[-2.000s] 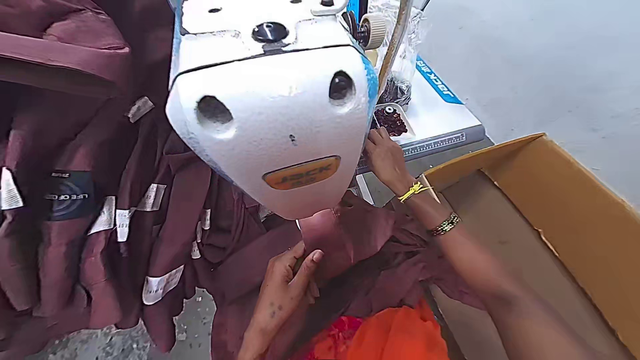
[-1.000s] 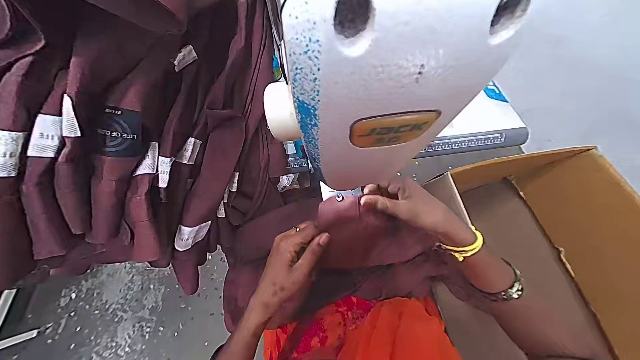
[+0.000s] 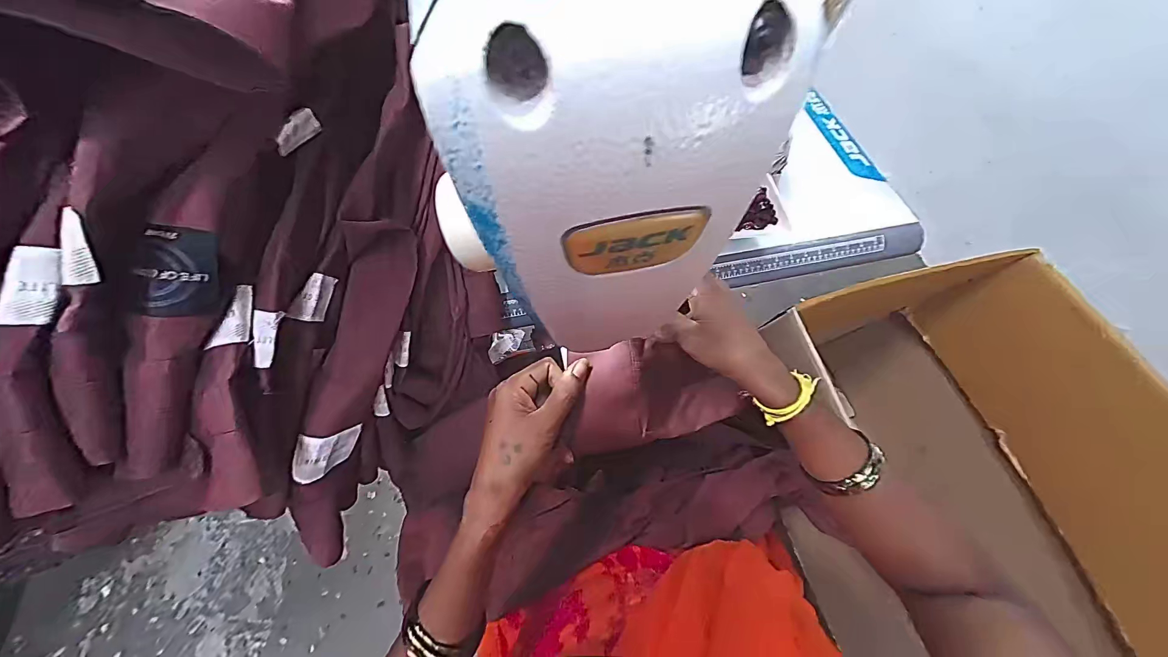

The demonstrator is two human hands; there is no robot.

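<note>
The white head of a Jack sewing machine point(image 3: 630, 155) stands in front of me and hides its needle area. A maroon garment point(image 3: 620, 392) lies beneath it and spreads over my lap. My left hand point(image 3: 525, 424) pinches the garment's edge between thumb and forefinger, just below the machine head at its left. My right hand point(image 3: 716, 333) is at the head's lower right, on the same cloth; its fingertips are partly hidden behind the machine. Small dark red pieces point(image 3: 759, 212) lie in a white tray behind the head.
Many maroon garments point(image 3: 365, 319) with white labels hang in a bunch at the left. An open cardboard box point(image 3: 1031, 365) stands at the right. The white machine table point(image 3: 858, 205) with a ruler strip point(image 3: 803, 258) lies behind my right hand. Speckled floor point(image 3: 182, 584) shows at lower left.
My right hand was behind the head near the tray two seconds ago, then came to the cloth at the needle area. My left hand now pinches the cloth close to the head.
</note>
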